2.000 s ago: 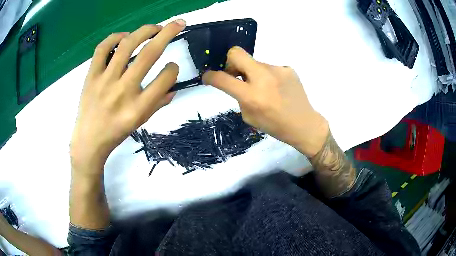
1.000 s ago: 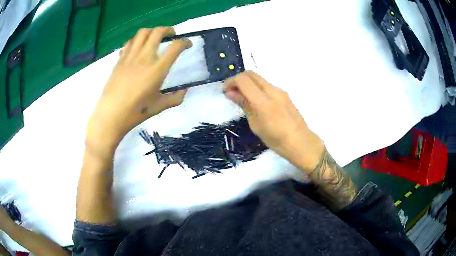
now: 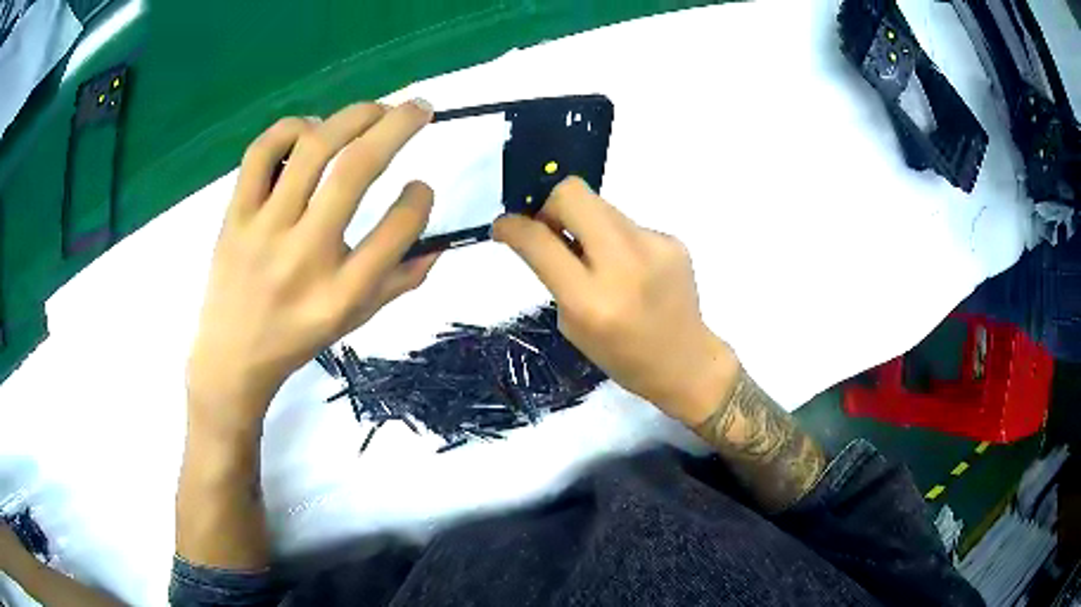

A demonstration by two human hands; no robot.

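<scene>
A black phone frame [image 3: 555, 148] with a large window and yellow dots on its solid right end is held just above the white sheet. My left hand [image 3: 314, 231] grips its left end, fingers over the top edge and thumb near the lower edge. My right hand [image 3: 622, 285] pinches the lower edge near the solid end with thumb and index finger. Whether a strip is between those fingertips is hidden. A pile of loose black strips [image 3: 462, 379] lies on the white foam sheet [image 3: 759, 166], nearer my body.
Single frames lie on the green belt [image 3: 296, 59], one at far left [image 3: 93, 160]. Overlapping frames [image 3: 919, 101] lie at upper right. A red stool or crate [image 3: 960, 379] stands low at right. Another person's arm [image 3: 59, 581] shows at lower left.
My right hand has moved up and closed on the frame's lower edge. The frame is tilted more, and my left fingers are spread further along it. Frames on the belt have shifted in view.
</scene>
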